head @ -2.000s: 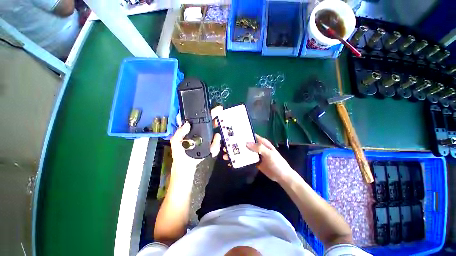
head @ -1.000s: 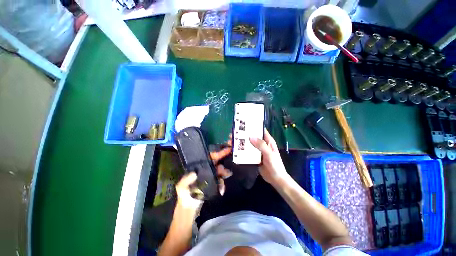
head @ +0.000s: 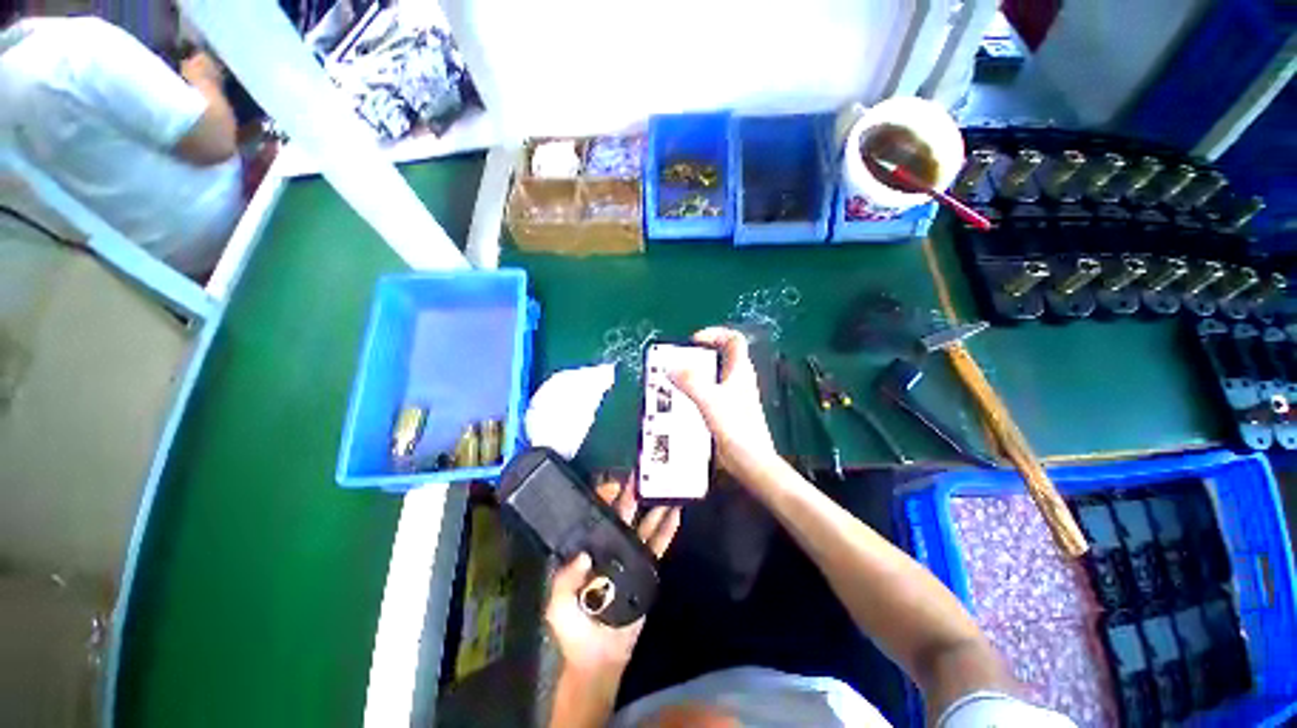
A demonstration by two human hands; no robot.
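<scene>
My left hand (head: 595, 620) holds a black lock panel (head: 569, 529) low in front of me, its hollow back up, a brass ring-shaped end (head: 598, 596) showing at the near end. Fingers show between the panel and the lower part of a smartphone (head: 674, 427). The phone is upright with a bright white screen. My right hand (head: 727, 401) is on the phone, thumb over the top of its screen. A white cloth or paper (head: 569, 408) lies beside the panel.
A blue bin (head: 444, 373) with brass sleeves is at left. Pliers (head: 808, 413), a hammer (head: 1009, 427), silver rings (head: 770, 304) and a grease pot (head: 899, 159) are on the bench. Panels with brass shafts (head: 1085, 279) stand right; a blue crate (head: 917, 548) is near right. A person (head: 128, 128) is at upper left.
The view has tilted up. The panel has moved from upright beside the phone to lower and slanted, and the white cloth is uncovered. My right hand has shifted to the phone's upper part.
</scene>
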